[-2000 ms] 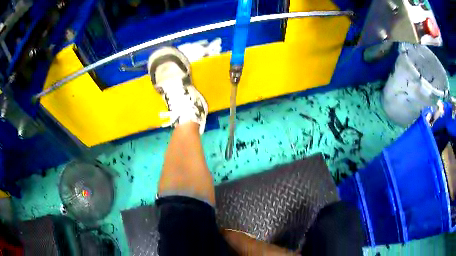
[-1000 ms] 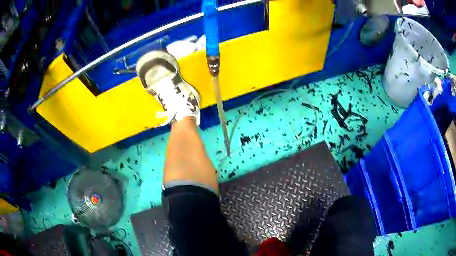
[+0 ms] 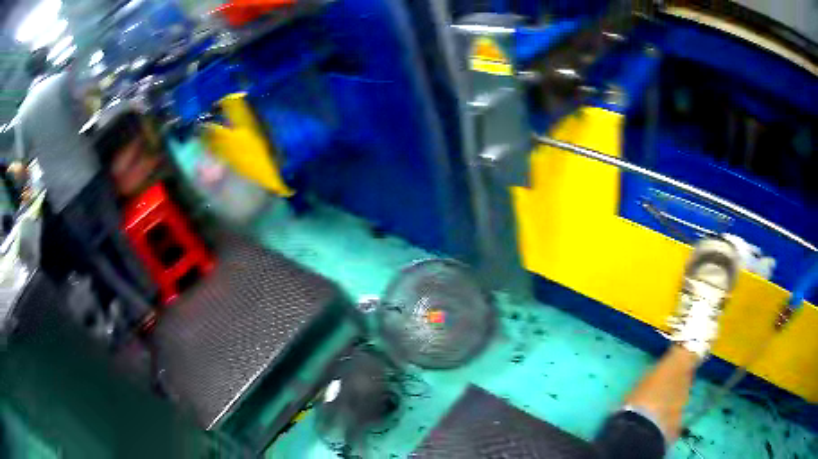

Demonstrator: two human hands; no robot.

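Note:
Neither of my hands is in the picture. My shoed foot [image 3: 709, 282] is raised against the yellow press guard [image 3: 574, 206], just below its silver rail [image 3: 619, 161]. A white cloth-like bundle [image 3: 752, 258] lies beside the shoe. The blue air blow gun [image 3: 804, 289] hangs at the right edge, its thin nozzle pointing down, blurred. What the hands hold cannot be told.
A round fan [image 3: 437, 314] stands on the green floor, with a dark textured platform [image 3: 260, 314] to its left. A red stool [image 3: 166, 238] and a blurred person [image 3: 67, 152] are at the left. A grey post [image 3: 493, 134] bears a yellow warning triangle. A floor mat [image 3: 502, 430] lies below.
The view has swung left, so the foot, guard and blow gun now sit at the right. The stool, platform and person have come into view; the blue crate and white bin have left it.

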